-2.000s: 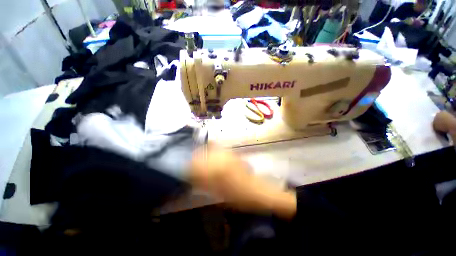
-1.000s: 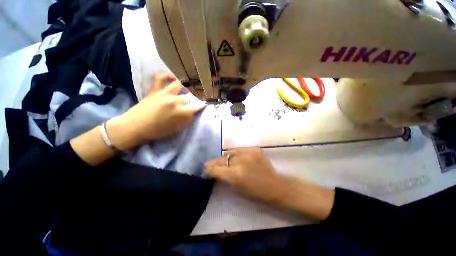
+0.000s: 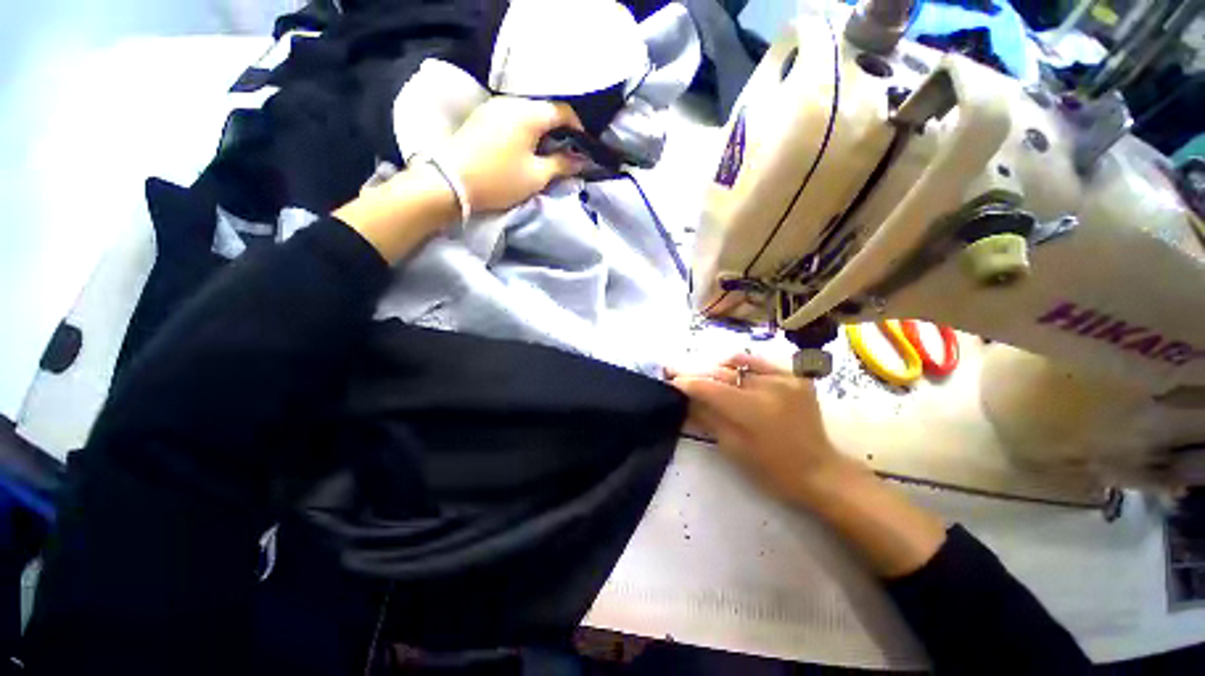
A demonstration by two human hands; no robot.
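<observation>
The black garment fabric (image 3: 489, 462) lies over the table's front edge. Its light grey interfaced side (image 3: 555, 284) reaches to the presser foot area under the sewing machine head (image 3: 806, 172). My left hand (image 3: 509, 152) grips a bunched black edge of the garment behind and left of the needle, beside the white bust cups (image 3: 568, 46). My right hand (image 3: 760, 416) lies on the table just in front of the foot, fingertips on the fabric's edge. Whether those fingertips pinch the fabric is unclear. The needle tip is hidden by the head.
Scissors with yellow and red handles (image 3: 905, 350) lie right of the needle. The white table (image 3: 740, 574) has a printed ruler along its front edge. A dark garment pile (image 3: 330, 99) lies at the back left. The tension dial (image 3: 995, 258) is on the head front.
My left hand has moved back, away from the needle, and now grips a black edge near the cups. My right hand is now closer to the foot. The view has shifted left.
</observation>
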